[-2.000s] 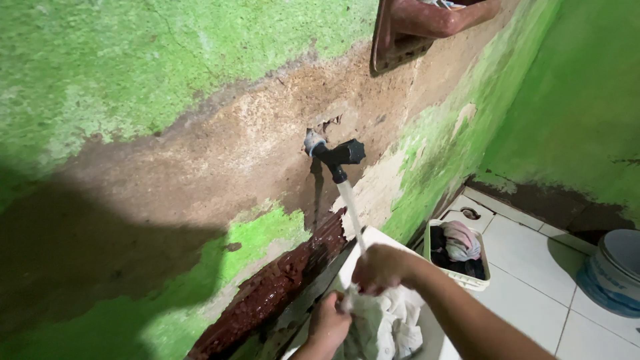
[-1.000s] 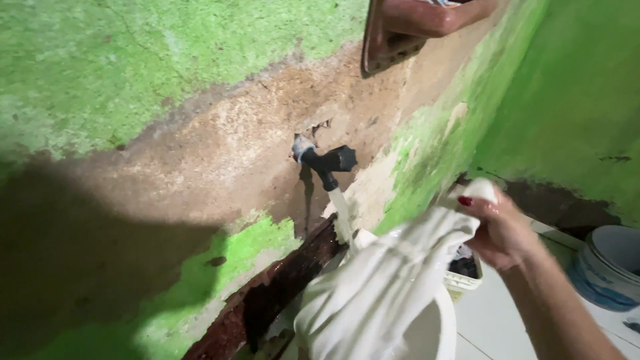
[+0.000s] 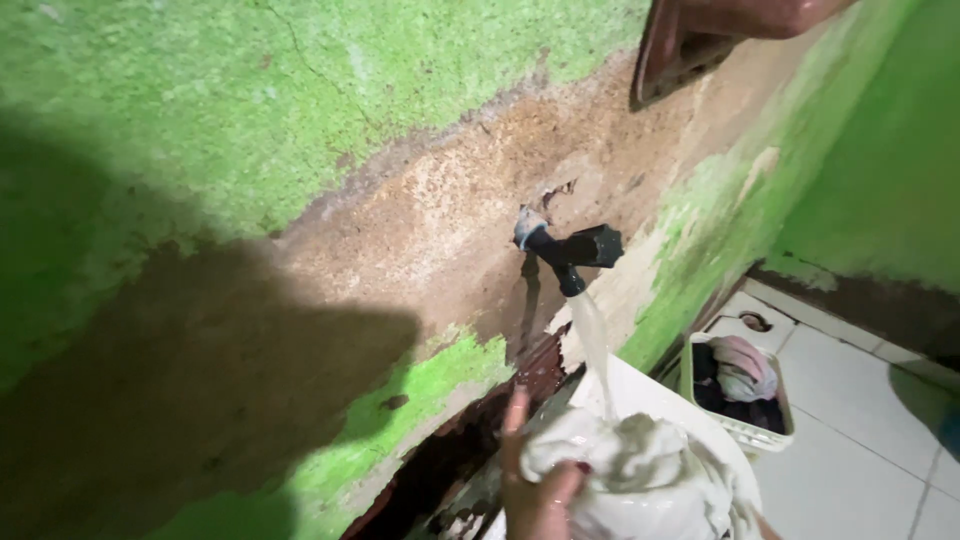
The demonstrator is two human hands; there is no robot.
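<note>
Water runs from a black plastic tap [image 3: 574,255] on the wall into a white basin [image 3: 660,397]. Wet white cloth [image 3: 645,465] is bunched in the basin under the stream. My left hand [image 3: 536,480] is at the cloth's left side, slightly blurred, its fingers apart and the thumb against the fabric; whether it grips any cloth is unclear. Of my right hand only a sliver of skin [image 3: 766,529] shows at the bottom edge, right of the basin, so its fingers are hidden.
Beyond the basin, a pale plastic basket [image 3: 776,442] with dark and pink cloths stands on white floor tiles [image 3: 847,442], near a round drain hole [image 3: 754,321]. A reddish-brown fixture [image 3: 705,45] juts from the peeling green wall [image 3: 420,75] above the tap.
The white cloth, held up by my right hand a second ago, is down in the basin. My right hand has dropped almost out of view, and my left hand has come into view.
</note>
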